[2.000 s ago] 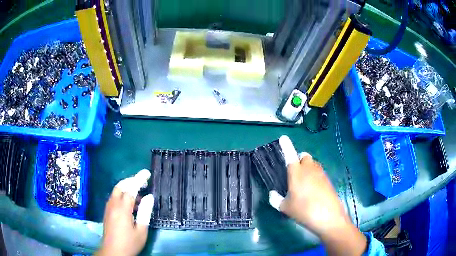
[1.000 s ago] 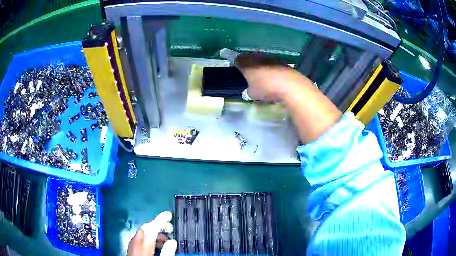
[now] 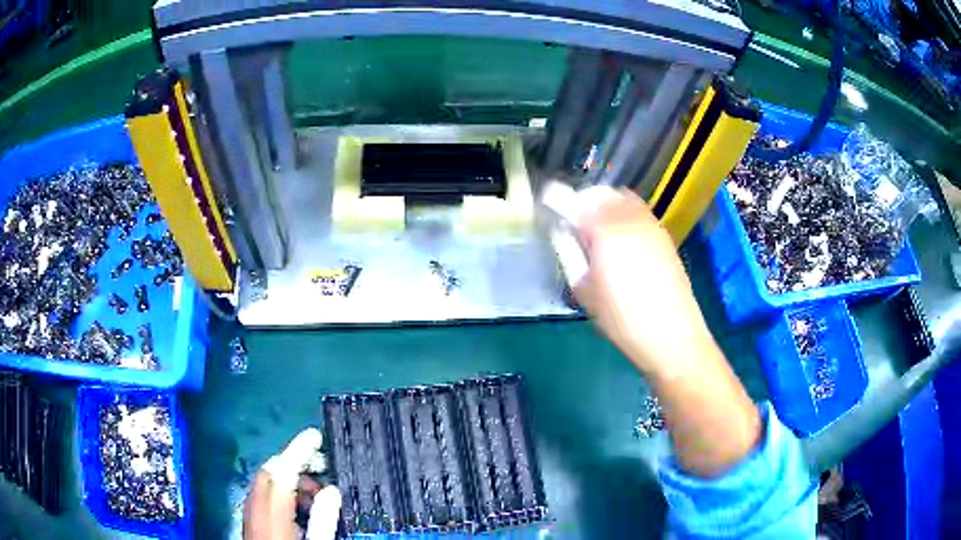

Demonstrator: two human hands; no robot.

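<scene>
A black plastic housing (image 3: 433,171) lies lengthwise across the recess of the cream press fixture (image 3: 369,216). My right hand (image 3: 616,248), with white finger coverings, is just right of the fixture and off the housing; it seems to hold nothing. Three more black housings (image 3: 432,454) lie side by side on the green bench in front of the press. My left hand (image 3: 295,490) is at their left edge, fingers apart and empty, partly cut off by the lower edge of the picture.
Press posts and yellow light curtains (image 3: 181,185) flank the fixture. Loose metal pieces (image 3: 444,276) lie on the press base. Large blue bins (image 3: 190,338) of metal parts stand left and right, with smaller blue bins (image 3: 132,454) in front. A clear plastic bag (image 3: 885,174) is at the right bin.
My right hand carried the fourth housing from the bench into the fixture, let go and drew back to the right. My left hand stayed beside the row. The camera view has shifted.
</scene>
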